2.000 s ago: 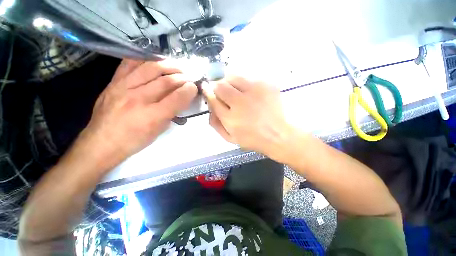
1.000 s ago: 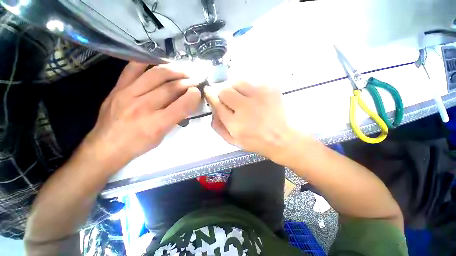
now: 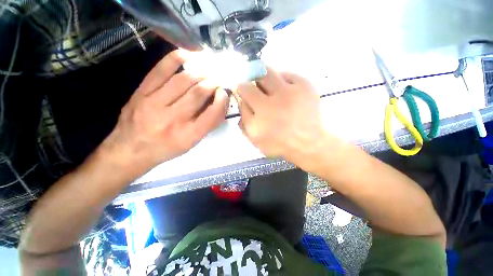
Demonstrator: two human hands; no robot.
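Note:
My left hand (image 3: 175, 108) and my right hand (image 3: 278, 113) meet fingertip to fingertip just below the needle area of the sewing machine (image 3: 250, 40). Both hands have their fingers bent as in a pinch. What lies between the fingertips is hidden by the fingers and strong glare, so I cannot tell what is held. Plaid fabric (image 3: 70, 51) lies at the far left, with a plain black panel (image 3: 89, 102) beside it, running up to my left hand.
Scissors (image 3: 399, 99) with one yellow and one green handle lie on the white table, right of my right hand. A slim white-handled tool (image 3: 478, 121) is at the right edge. The ruler-marked table edge (image 3: 216, 179) crosses in front of my lap.
The view has shifted, so machine, scissors and hands sit a little further right. My hands stay together by the needle area. More plaid fabric shows at the upper left.

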